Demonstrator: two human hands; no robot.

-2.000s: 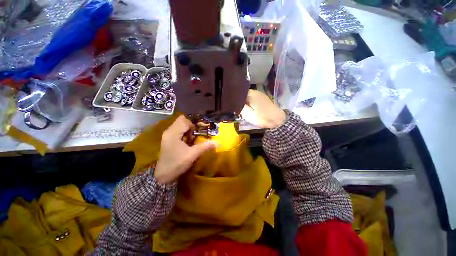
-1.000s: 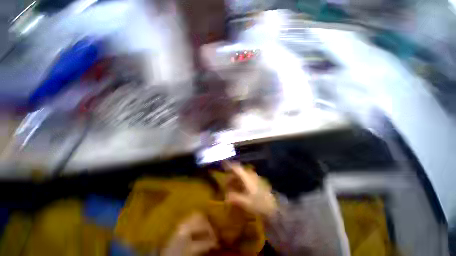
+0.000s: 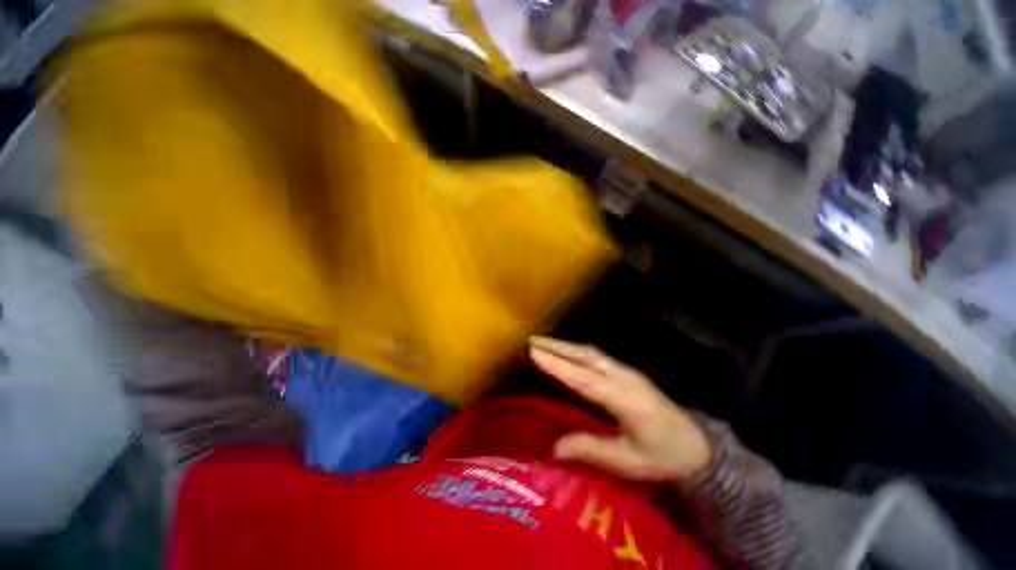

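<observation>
A mustard-yellow garment (image 3: 256, 189), blurred by motion, hangs raised across the upper left. Its lower corner ends near my right hand (image 3: 635, 418). My right hand is open above my red top, thumb apart, fingertips close to the garment's edge; whether they touch it is unclear. My left hand is not visible; only its sleeve (image 3: 195, 379) shows below and left of the garment. The brightly lit metal sewing area of the machine (image 3: 849, 223) is at the right, away from both arms.
A tray of silver buttons (image 3: 758, 84) stands on the pale table (image 3: 680, 145), whose edge runs diagonally to the lower right. A yellow strip (image 3: 479, 31) is at the table's edge. A blue cloth or sheet (image 3: 362, 414) lies below the garment. A pale rim (image 3: 891, 518) shows at lower right.
The view has swung left, away from the machine. The yellow garment has moved from in front of the lap to raised at upper left. My right hand shows open beside it; my left hand has gone from sight.
</observation>
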